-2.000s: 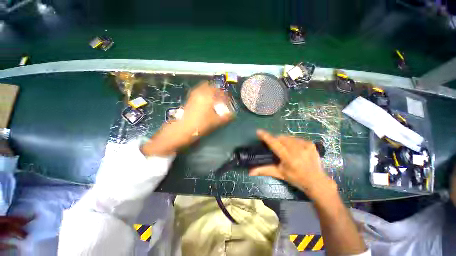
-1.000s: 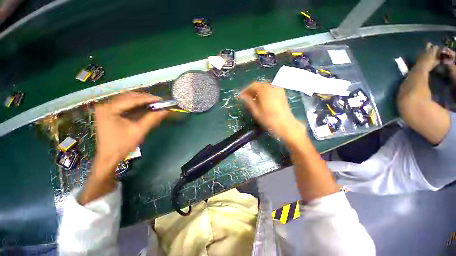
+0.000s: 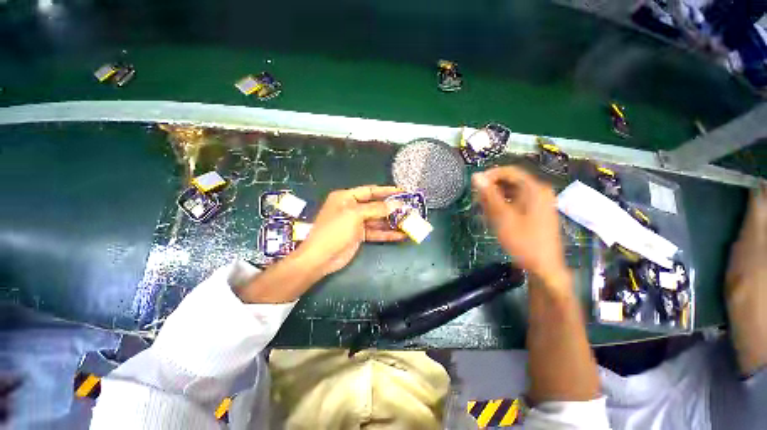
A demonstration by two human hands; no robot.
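Note:
My left hand holds a watch unit by its frame between thumb and fingers, its pale battery hanging toward me. My right hand is raised just right of the round speckled screw dish, thumb and fingertips pinched together. Whether a small screw is between them cannot be told. The black electric screwdriver lies on the bench below both hands, near the front edge. Two watch units lie left of my left hand, partly beside the wrist.
Another unit lies farther left. Two units lie by the pale rail. A clear bag of units with a white paper strip is at right. The conveyor carries several units. Another person's arm is at far right.
My left hand now holds the unit face up with its battery showing, near the dish. My right hand is beside the dish, away from the screwdriver it touched two seconds ago. The view has shifted.

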